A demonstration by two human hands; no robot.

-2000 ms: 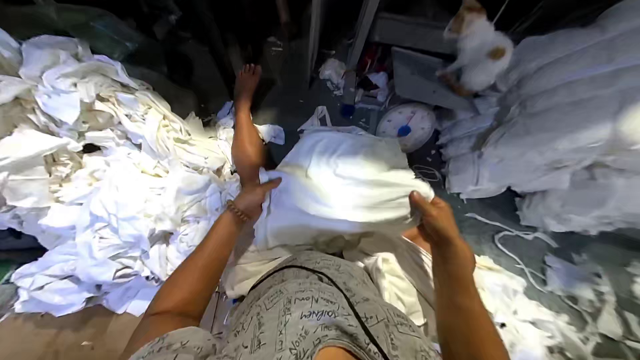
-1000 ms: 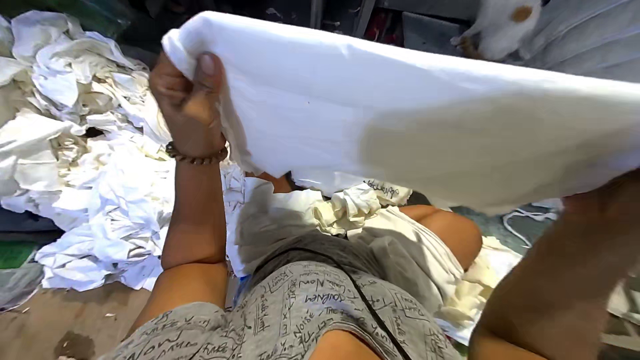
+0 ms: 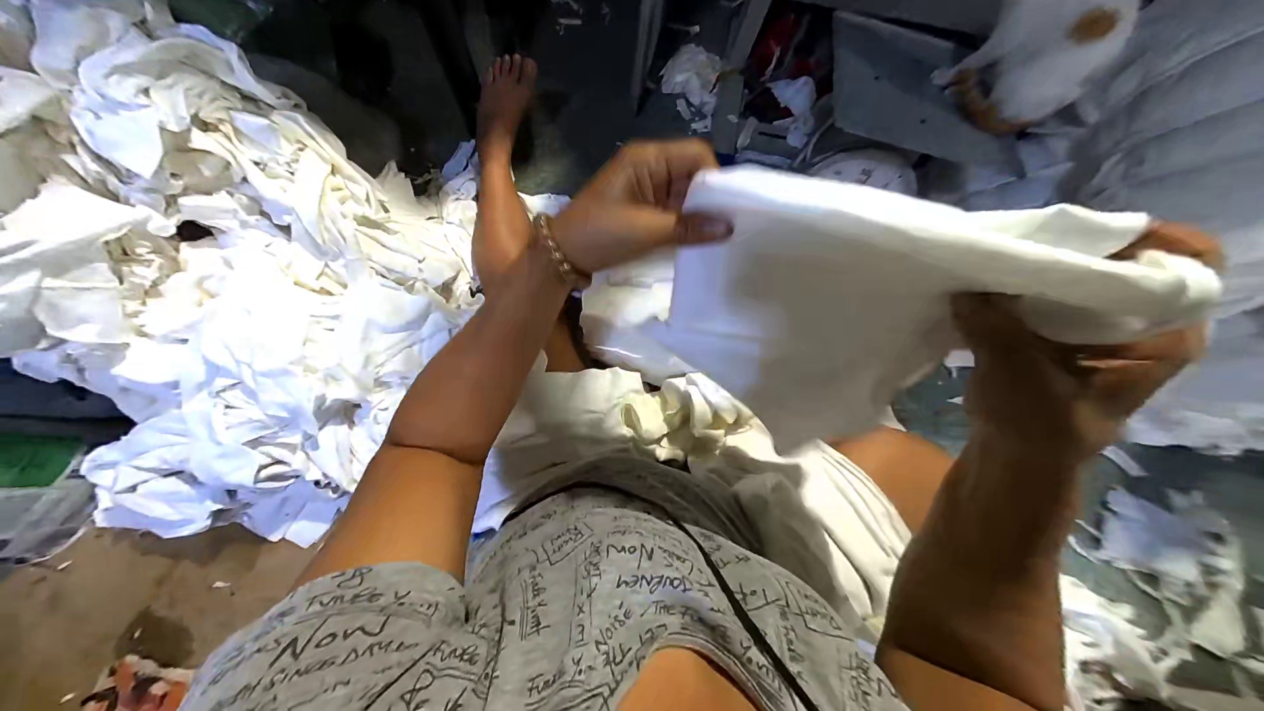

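A piece of white cloth (image 3: 820,286) is held up between both hands above the lap. My left hand (image 3: 642,202), with a beaded bracelet at its wrist, pinches the cloth's left upper corner between thumb and fingers. At the other end my right hand (image 3: 1086,326) grips the bunched right part, its fingers partly covered by the fabric. Slightly blurred, the cloth hangs down from its upper edge. More cream-coloured cloth (image 3: 681,415) lies crumpled over the lap and between the legs.
A large heap of white cloth pieces (image 3: 257,326) lies at the left. A white and orange cat (image 3: 1057,59) is at the upper right, beside big pale bundles (image 3: 1185,148). Behind the held cloth is a round dial scale (image 3: 869,173). Scraps (image 3: 1165,543) litter the floor at right.
The cloth was spread wide across the view one second ago; now it is narrower and bunched at my right hand. My left hand has moved rightward, and the hands are closer together.
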